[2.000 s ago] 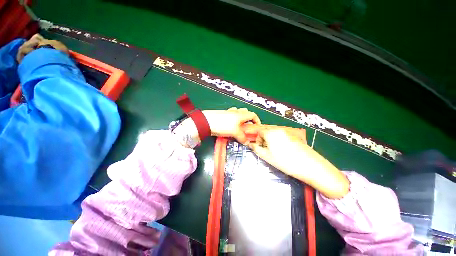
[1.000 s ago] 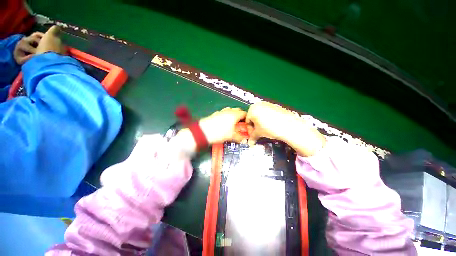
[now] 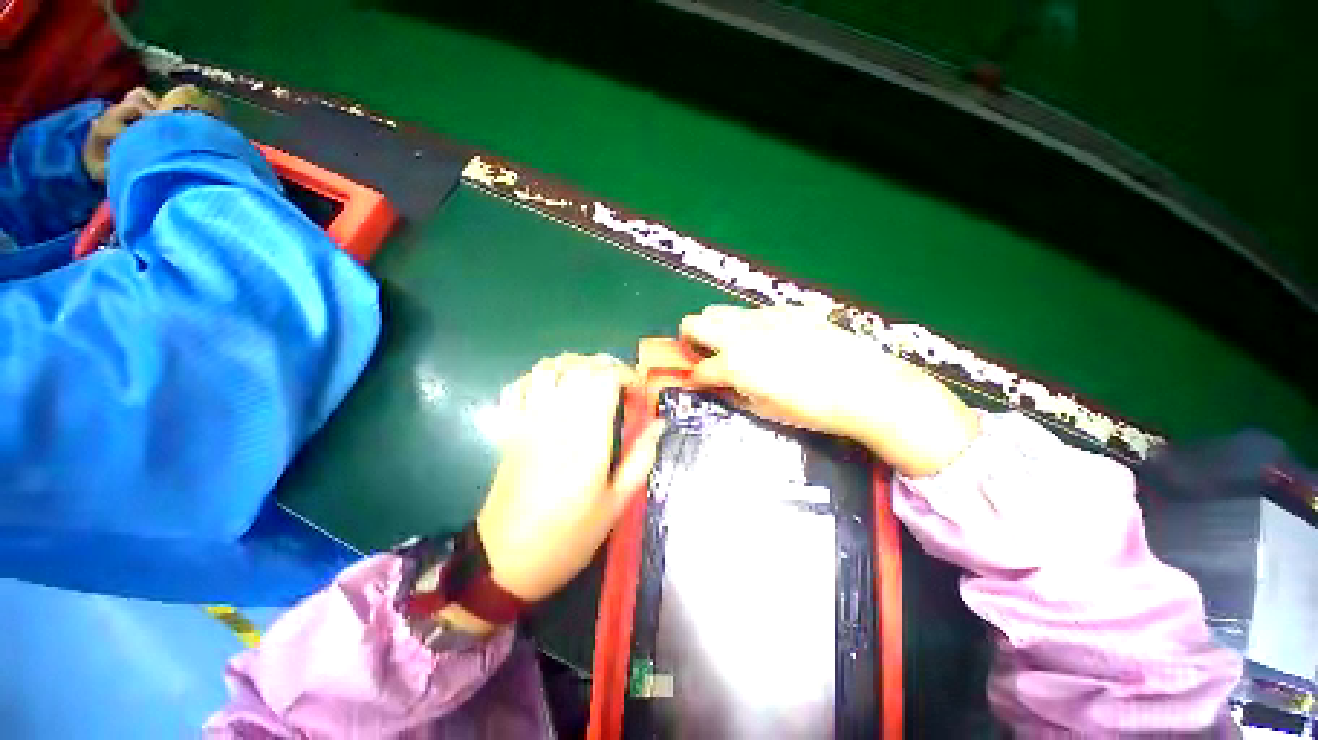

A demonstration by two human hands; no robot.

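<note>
An open-backed tablet [image 3: 853, 607] with a large shiny silver plate [image 3: 744, 593] lies in a red frame [image 3: 619, 607]. The lower end is cut off by the picture's edge. My left hand [image 3: 557, 463], with a dark red wrist strap [image 3: 474, 581], lies along the frame's upper left side, thumb over its inner edge, gripping it. My right hand [image 3: 802, 369] is on the frame's top end, fingertips at the top left corner. Whether the right fingers pinch a small part cannot be told. A circuit board strip [image 3: 701, 419] shows just below the right hand.
A coworker in a blue smock [image 3: 188, 362] works at the left over another red frame [image 3: 362, 217]. A dark mat [image 3: 398, 166] lies beside it. A chipped bench edge [image 3: 694, 260] borders the green belt [image 3: 578, 130]. Grey-white stacked parts [image 3: 1279, 578] stand at the right.
My left hand has left the fingertip contact with my right hand and moved down and left onto the frame's side. My right hand stays near the top end. The frame's top left corner now shows.
</note>
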